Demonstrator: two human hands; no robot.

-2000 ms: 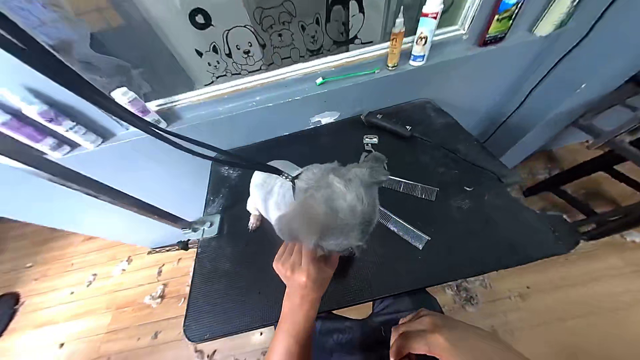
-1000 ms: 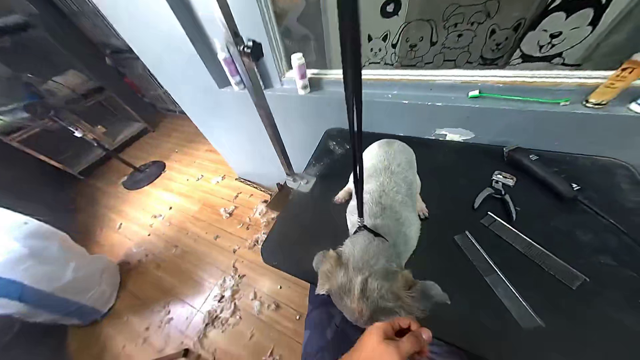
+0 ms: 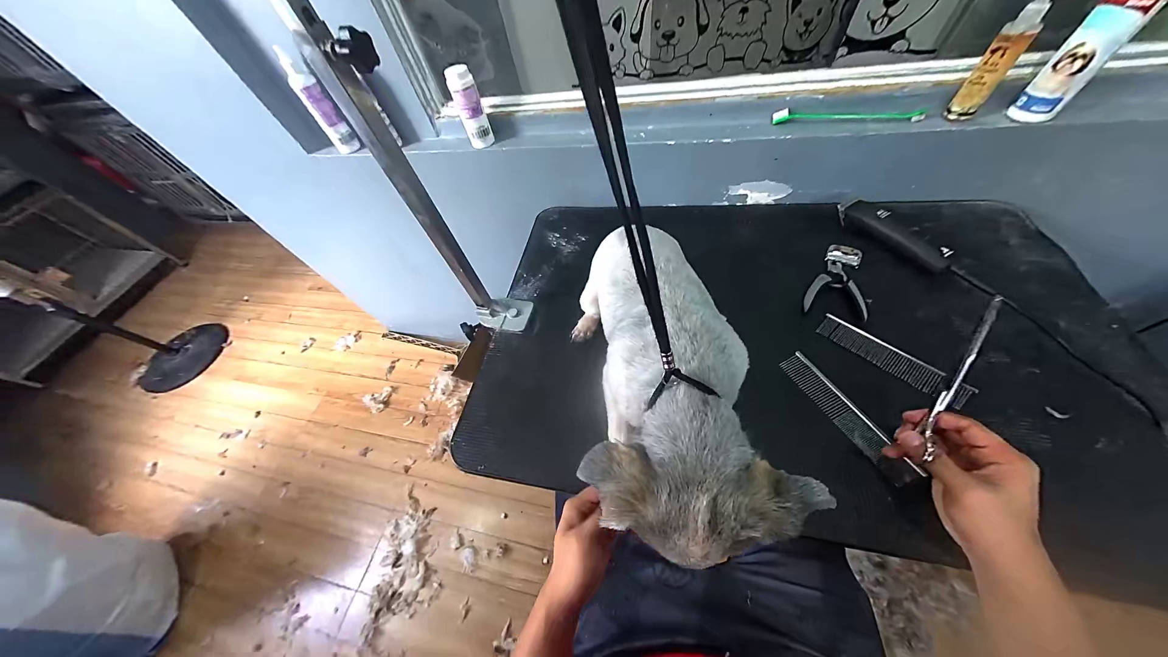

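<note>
A dog with short grey-white fur (image 3: 684, 338) stands on the black grooming table (image 3: 529, 401), its head toward me, a black grooming loop (image 3: 671, 370) around its neck. My left hand (image 3: 579, 547) touches the ear at the left of its head; its fingertips are partly hidden. My right hand (image 3: 976, 474) holds metal scissors (image 3: 967, 365) by the handles, blades pointing up and away, above the table's right half. Two metal combs (image 3: 849, 411) lie beside the dog, one partly under the scissors in view. Beyond them are nail clippers (image 3: 838, 278) and a black electric clipper (image 3: 894, 235) with its cord.
A metal grooming post (image 3: 401, 182) is clamped at the table's left edge. Bottles (image 3: 470, 105) and a green toothbrush (image 3: 849, 116) rest on the window ledge. Fur clumps (image 3: 401, 566) litter the wooden floor, where a round black stand base (image 3: 185, 358) sits. A white bag-like thing (image 3: 82, 575) is at lower left.
Scissors are now in my right hand, over the table's right side. My left hand is at the dog's ear. The dog's head has lifted off from low beside a hand to face me more squarely.
</note>
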